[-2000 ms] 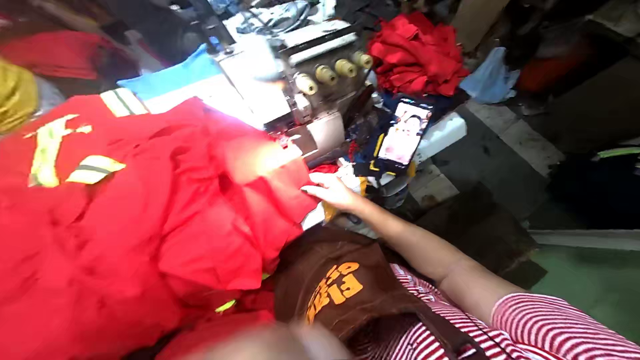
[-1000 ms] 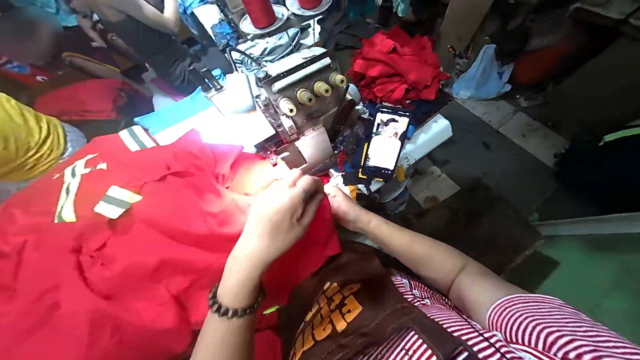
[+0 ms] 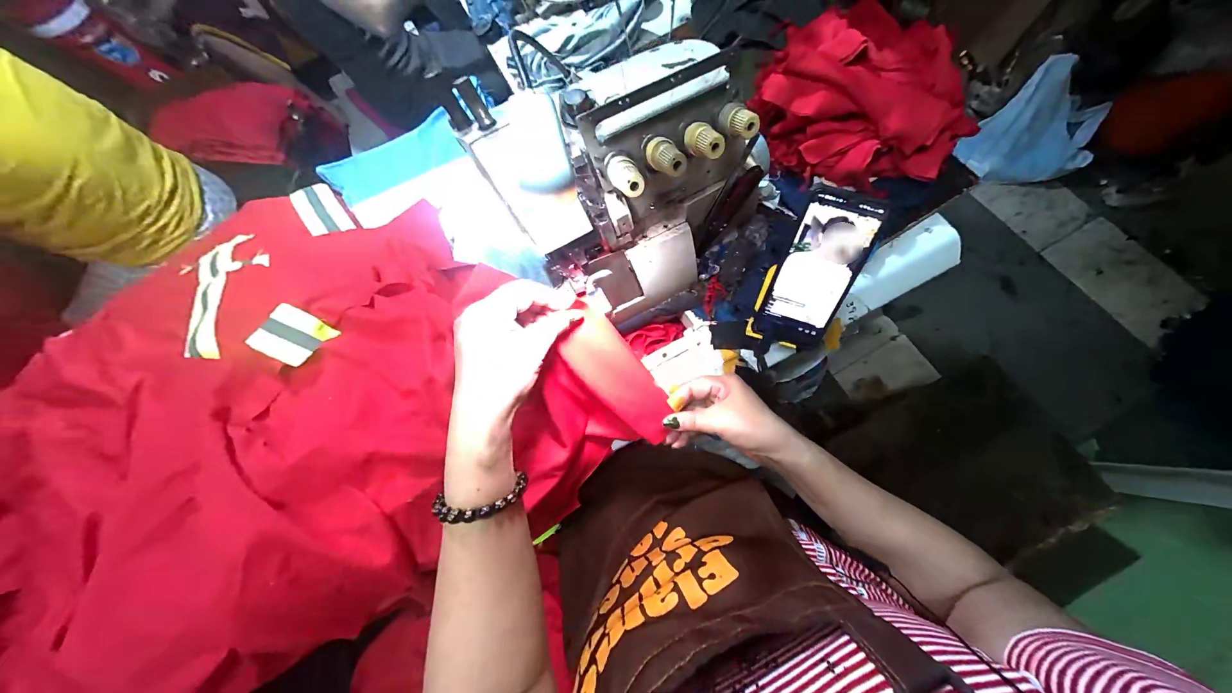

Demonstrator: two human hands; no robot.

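Red fabric with reflective strips (image 3: 241, 462) spreads over the left side and runs up to an overlock sewing machine (image 3: 664, 164). Just below the machine's needle area, my left hand (image 3: 510, 346), with a beaded bracelet on its wrist, pinches the fabric between thumb and fingers. My right hand (image 3: 722, 414) grips the edge of the same fabric farther right, close to the brown apron (image 3: 674, 577). Between the two hands the cloth edge is stretched as a flat band. Its part under the machine's foot is hard to make out in the glare.
A smartphone with a lit screen (image 3: 823, 265) leans right of the machine. Behind it lies a heap of red cloth (image 3: 861, 91), with a pale blue plastic bag (image 3: 1035, 120) beside it. At the upper left is another person's yellow sleeve (image 3: 87, 154); light blue fabric (image 3: 395, 159) lies behind the machine.
Since one second ago my hands have moved apart; my right hand has come down and toward me with the fabric edge. Two seconds ago my left hand was blurred at the bottom, off the machine.
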